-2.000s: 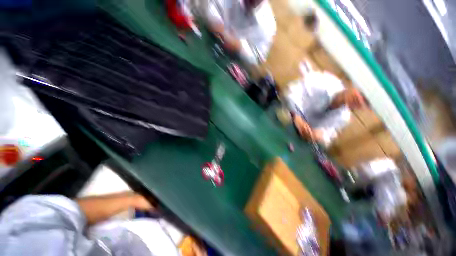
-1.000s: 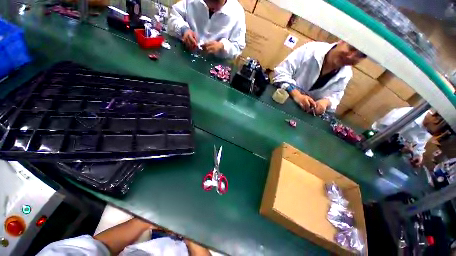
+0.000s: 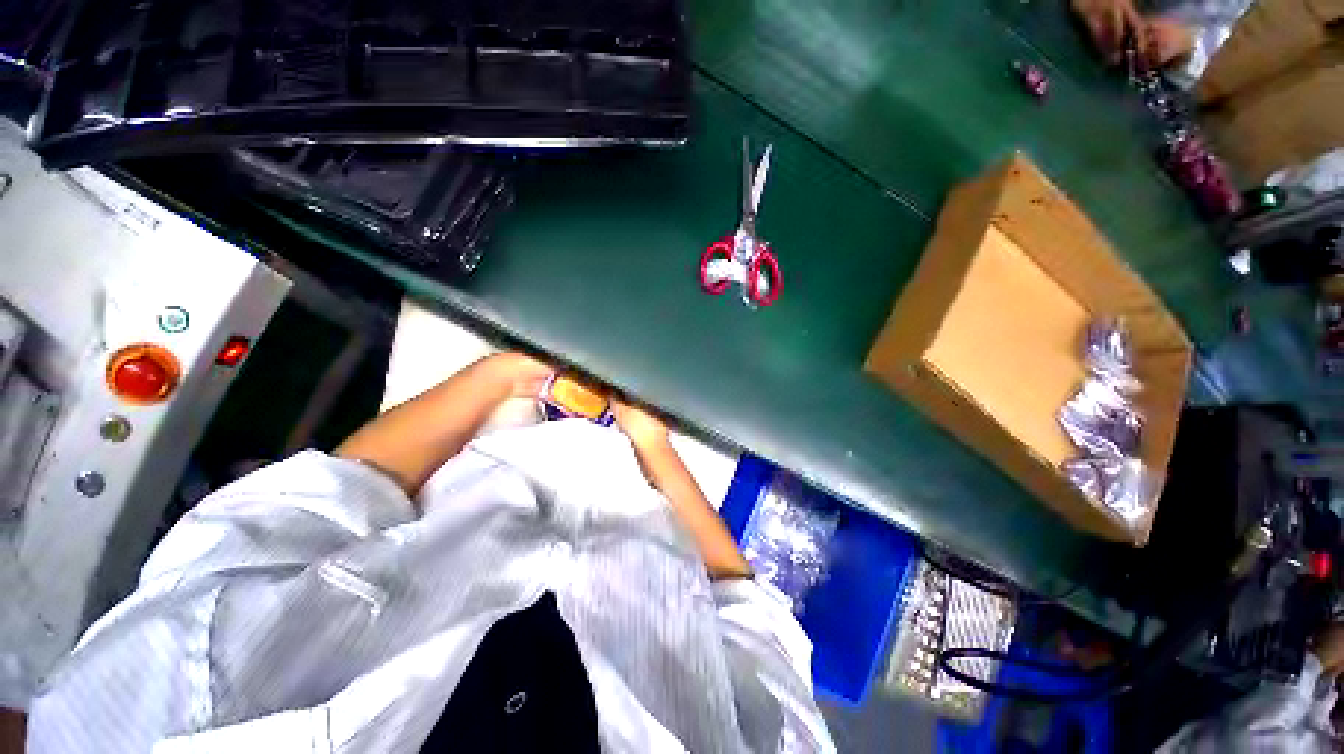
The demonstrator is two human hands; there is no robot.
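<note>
My left hand [image 3: 519, 377] and my right hand [image 3: 635, 421] are close together at the bench's near edge, low in front of my body. Between them is a small flat yellow-orange pad [image 3: 581, 395] with a dark bluish rim; both hands hold it at its sides. The fingertips are small and partly hidden. Red-handled scissors [image 3: 747, 251] lie on the green bench [image 3: 627, 273], blades slightly apart and pointing away from me. An open cardboard box [image 3: 958, 280] at the right holds several shiny clear parts bags [image 3: 1103, 420] along its right side.
Black compartment trays [image 3: 369, 74] are stacked at upper left. A grey-white machine panel with an orange-red button [image 3: 143, 374] stands at left. Below the bench edge are a blue bin [image 3: 862, 589] with clear bags and a white parts tray [image 3: 951, 633]. Another person's hands [image 3: 1135, 36] show at upper right.
The view has tilted down, so the bench things sit higher and the blue bin shows. Both my hands and the yellow-orange pad have come into clear view. The scissors and box lie as before.
</note>
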